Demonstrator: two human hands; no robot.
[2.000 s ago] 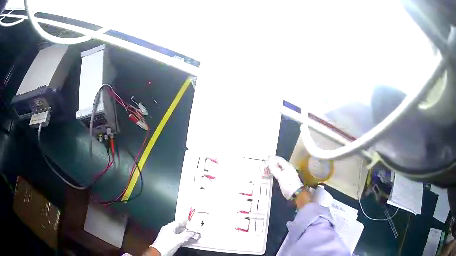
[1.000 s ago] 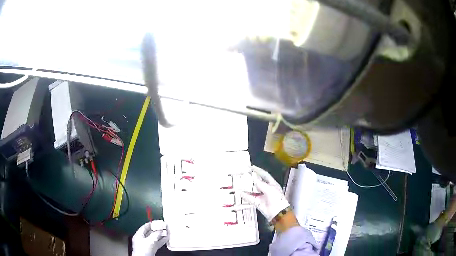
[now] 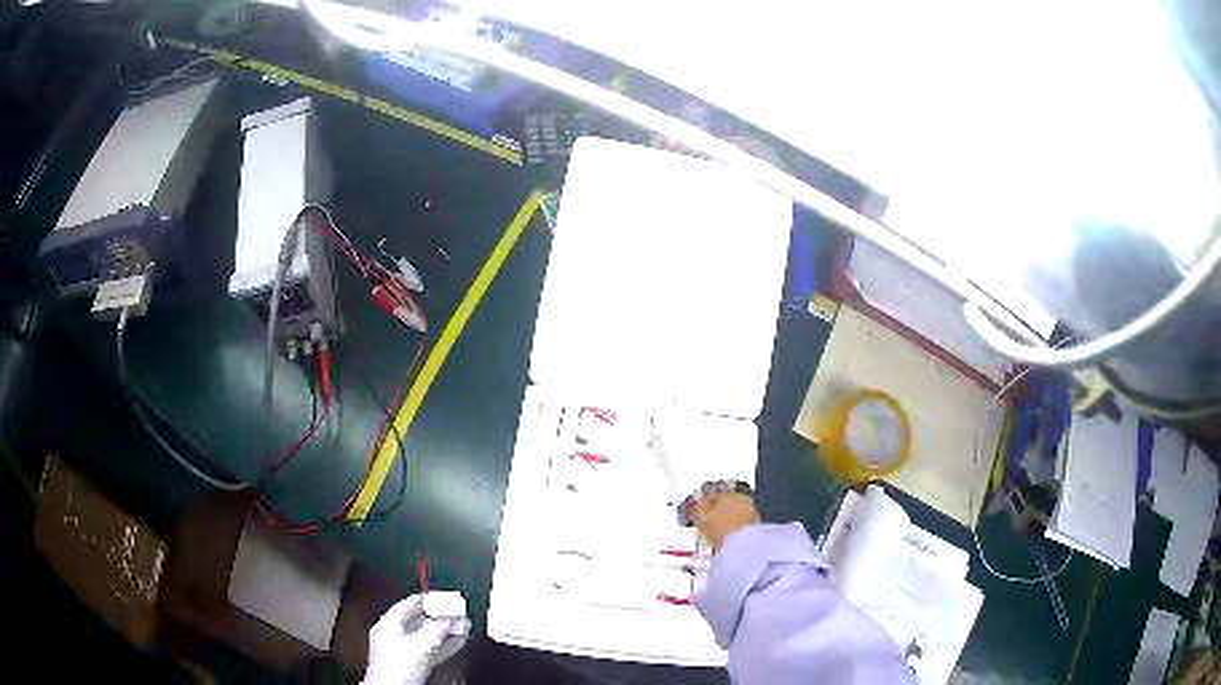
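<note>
The open white foam tray box (image 3: 643, 281) lies in front of me with its lid folded back. Short red wires show in its lower half. My gloved left hand (image 3: 409, 642), left of the box at the bottom edge, holds a small white square module (image 3: 443, 608) with red wires pointing up. My gloved right hand (image 3: 683, 462) is over the right part of the lower tray. The glove blends into the bright white foam, so its fingers and anything in them cannot be made out.
A grey meter (image 3: 141, 161) and a narrow power supply (image 3: 277, 194) with red and black leads (image 3: 398, 305) stand at left. A yellow tape roll (image 3: 865, 435) lies on a beige folder (image 3: 820, 381). Printed papers (image 3: 911, 575) lie at right. A brown carton (image 3: 97, 542) is lower left.
My right hand has moved further up over the tray, with the sleeve now over the lower right corner. My left hand still holds the module beside the box. The view has shifted, showing the whole lid.
</note>
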